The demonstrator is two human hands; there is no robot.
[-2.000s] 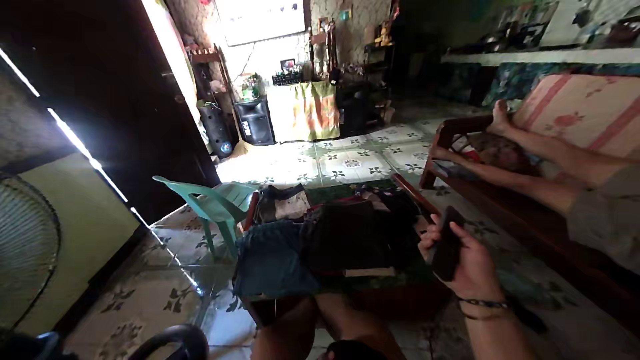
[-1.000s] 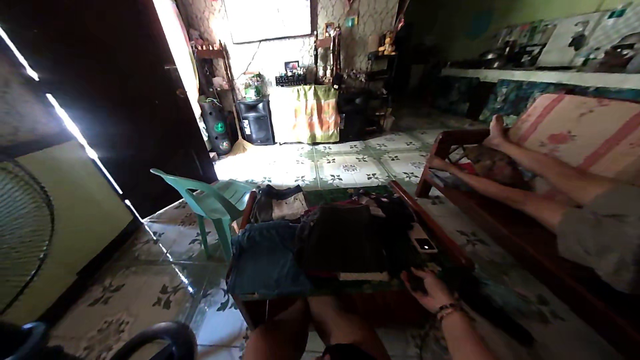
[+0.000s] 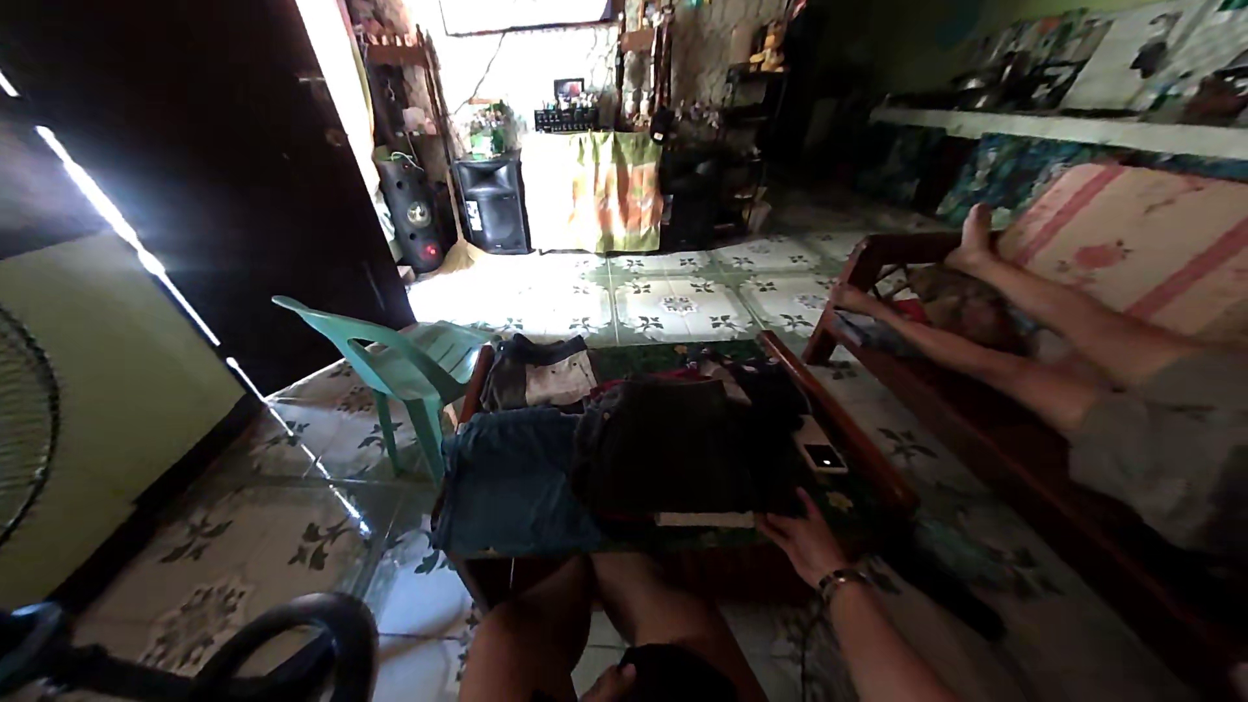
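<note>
A low wooden table point(image 3: 819, 390) stands before my knees, bearing folded clothes. Blue denim point(image 3: 517, 483) lies at its left, beside a stack of dark folded clothing point(image 3: 673, 444). Behind the denim is a garment with a pale patch point(image 3: 561, 378). My right hand point(image 3: 804, 541), a bracelet on its wrist, touches the near right corner of the dark stack; whether its fingers grip cloth is unclear. Just beyond the hand lies a phone point(image 3: 824, 457). At the bottom edge, part of my left hand point(image 3: 609, 682) shows near my lap, mostly hidden.
A green plastic chair point(image 3: 390, 361) stands left of the table. On the wooden bench point(image 3: 936, 390) at right, a person's bare legs point(image 3: 1033, 331) are stretched out. A fan point(image 3: 24, 419) is at the left edge. Speakers point(image 3: 492, 205) and a broom point(image 3: 461, 249) stand by the far wall.
Two seconds ago my right hand held up a dark phone-like object; one second ago a phone lay on the table. The hand has since moved to the dark stack's near corner.
</note>
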